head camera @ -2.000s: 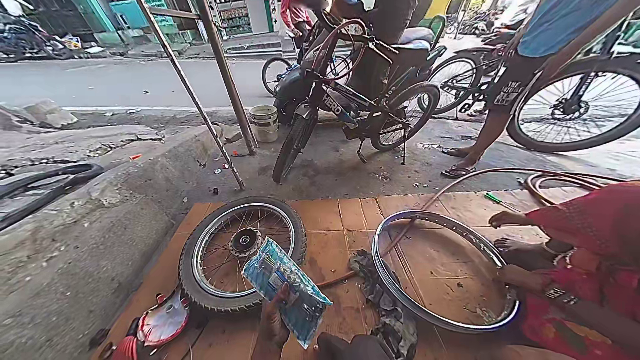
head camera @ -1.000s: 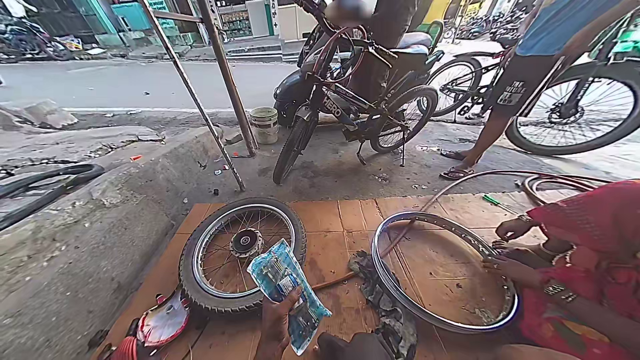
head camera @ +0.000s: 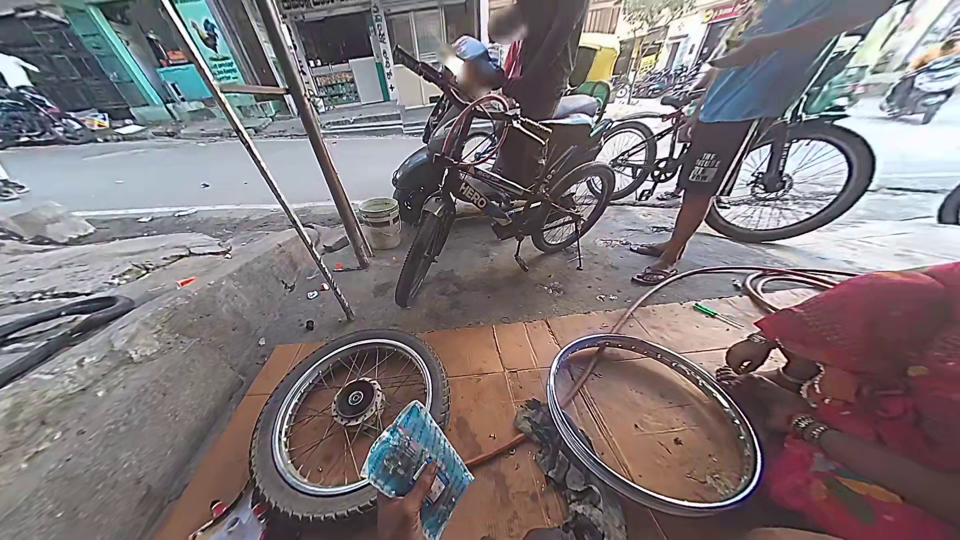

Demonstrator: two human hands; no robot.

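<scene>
My left hand (head camera: pixel 409 504) grips a blue-and-white plastic packet (head camera: pixel 421 463), its thumb across the front; the contents are unclear. Just behind the packet, a spoked motorcycle wheel with its tyre (head camera: pixel 442 390) lies flat on the orange tiles. To the right lies a bare metal wheel rim (head camera: pixel 555 390), with a crumpled dark cloth (head camera: pixel 566 480) against its left side. A dark shape at the bottom edge near the cloth may be my right hand, but too little shows to tell what it is or holds.
A person in red (head camera: pixel 862 375) sits at the right, hands by the rim. A reddish hose (head camera: pixel 637 300) runs across the tiles and through the rim. Beyond stand a bicycle (head camera: pixel 480 196), a bucket (head camera: pixel 381 223), metal poles (head camera: pixel 319 142) and a person in a blue shirt (head camera: pixel 780 75). A concrete slope (head camera: pixel 150 375) borders the left.
The packet in my left hand has shifted and tilted differently. The seated person's near hand, on the rim's edge earlier, has drawn back to the right.
</scene>
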